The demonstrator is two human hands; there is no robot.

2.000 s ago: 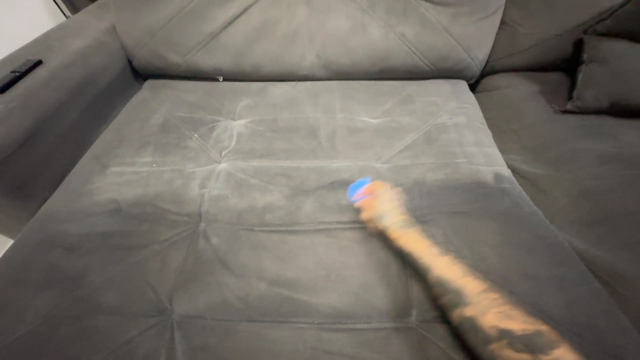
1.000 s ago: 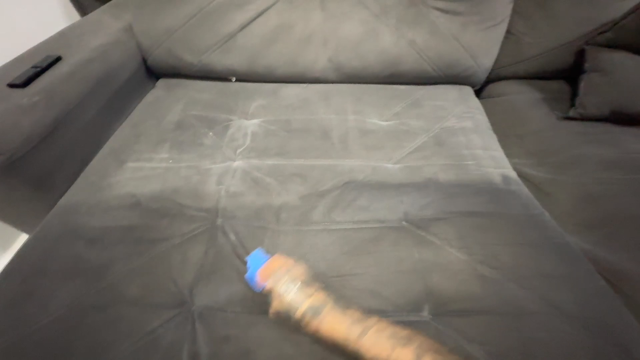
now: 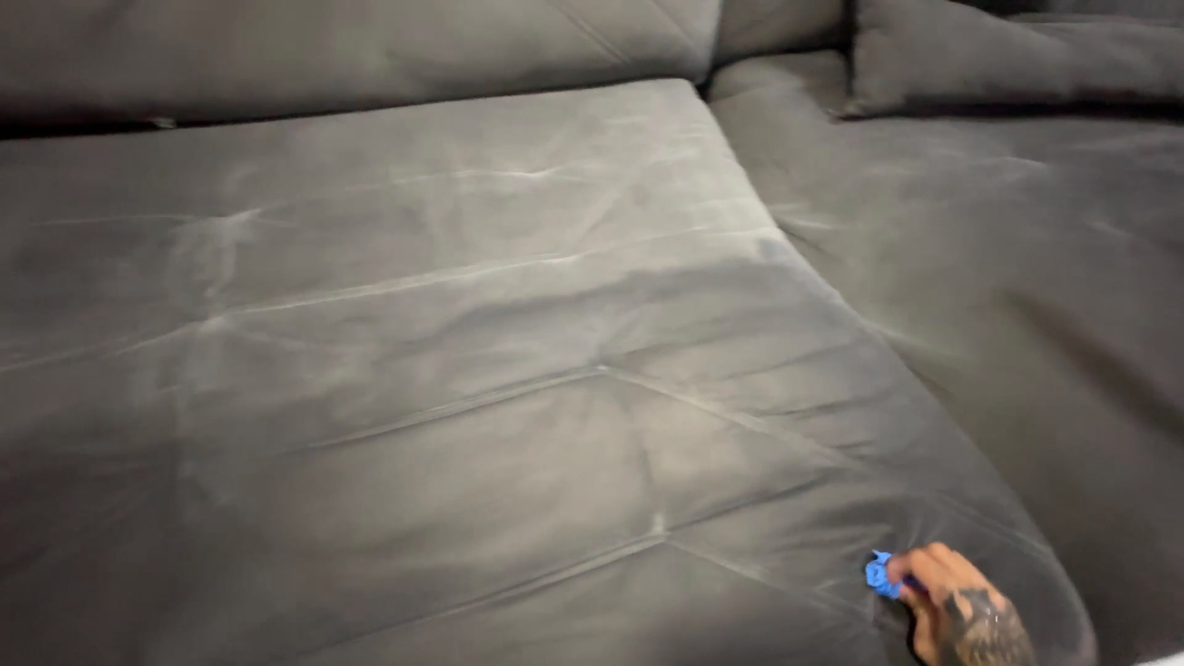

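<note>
My right hand (image 3: 957, 601), with a tattooed back, is low at the right of the view. It is closed on a small blue object (image 3: 881, 574), whose kind I cannot tell. Both are at the near right part of a grey upholstered sofa seat cushion (image 3: 499, 407). Seams and tufted creases cross the fabric, which looks darker toward the near side and paler near the backrest. My left hand is not in view.
The grey backrest (image 3: 351, 46) rises behind the seat. To the right lies another seat section (image 3: 999, 250) with a grey pillow (image 3: 999, 65) on it. A small pale bit (image 3: 165, 123) sits in the gap below the backrest.
My right hand, holding the blue object, has moved from the middle of the seat to its near right part. The view has swung right, and the armrest is out of sight.
</note>
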